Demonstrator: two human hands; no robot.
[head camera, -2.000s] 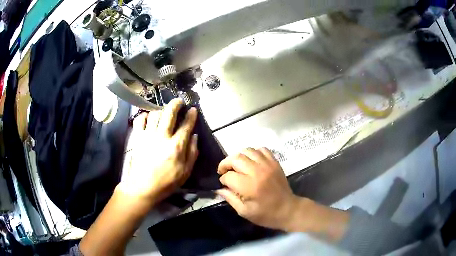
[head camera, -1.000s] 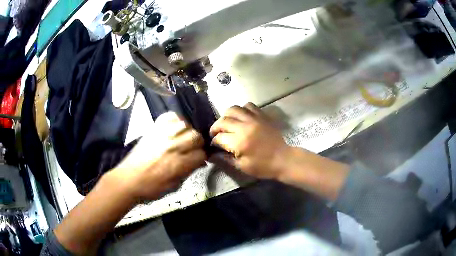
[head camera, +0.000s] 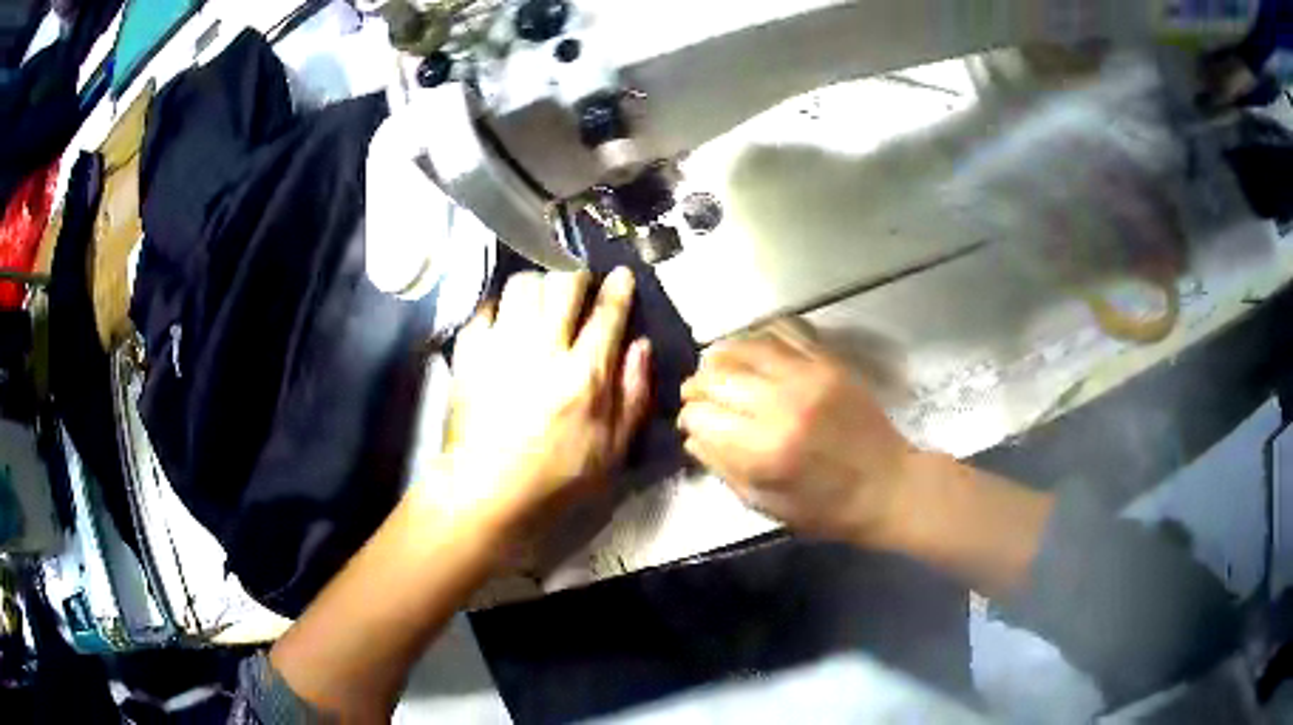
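Dark cloth (head camera: 664, 305) runs under the presser foot (head camera: 614, 227) of the white sewing machine (head camera: 794, 64). My left hand (head camera: 546, 375) lies flat on the cloth with its fingers apart, fingertips just in front of the foot. My right hand (head camera: 794, 425) is to the right, fingers curled at the cloth's right edge; they seem to pinch it, and the thumb is hidden. A larger dark cloth (head camera: 262, 340) lies bunched left of my left hand. A bit of white cloth shows beside my left hand.
A curved white guard (head camera: 496, 191) stands beside the needle area. A yellow ring (head camera: 1137, 315) lies on the right of the machine bed (head camera: 851, 213). Black cloth (head camera: 709, 637) hangs below the front edge. Red material (head camera: 26, 227) is at the far left.
My left hand has gone from gathered near my right hand to flat on the cloth, closer to the foot. My right hand remains at the cloth's right edge. The camera view has shifted.
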